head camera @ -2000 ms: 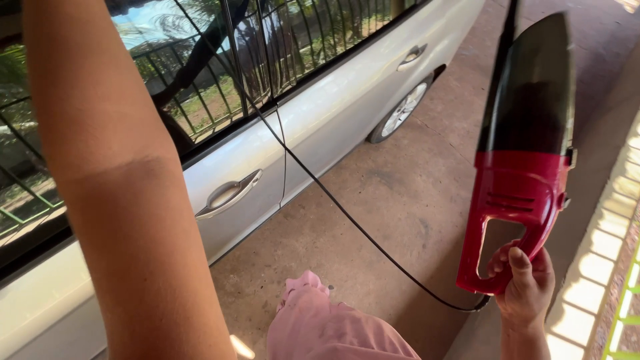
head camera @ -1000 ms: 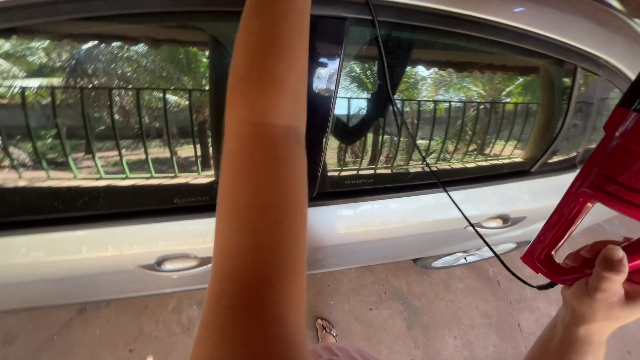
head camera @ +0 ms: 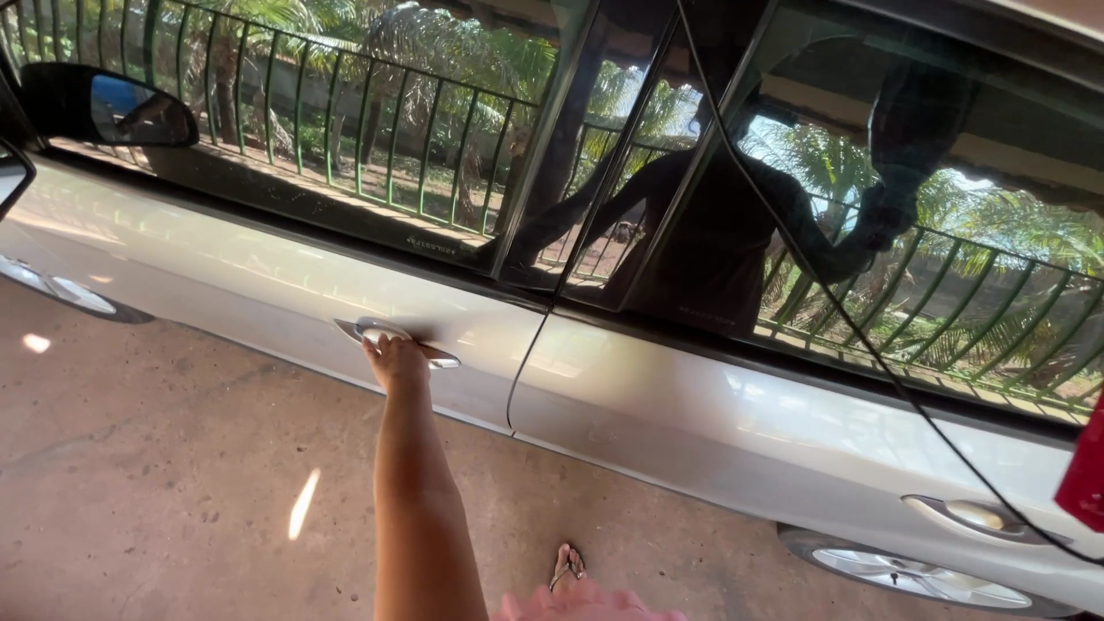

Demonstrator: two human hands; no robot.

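Note:
My left hand (head camera: 398, 358) has its fingers hooked around the front door handle (head camera: 443, 355) of a silver car, whose front door (head camera: 285, 302) sits flush with the body. At the right edge shows a part of the red handheld vacuum cleaner (head camera: 1088, 474); my right hand is outside the view. From the vacuum a black power cord (head camera: 906, 392) runs up and to the left across the rear door and its window. The rear door handle (head camera: 975, 517) lies just left of the vacuum, close to the cord.
A black side mirror (head camera: 112, 103) juts out at the upper left. The windows reflect a green railing, palms and a dark figure. Below the car lies a reddish concrete floor (head camera: 216, 483), with a sandalled foot (head camera: 567, 565) on it and a rear wheel (head camera: 918, 576) at the right.
My left arm, raised across the view before, has come down, and its hand is now at the front door handle. My right hand, seen earlier on the vacuum's handle, has left the view.

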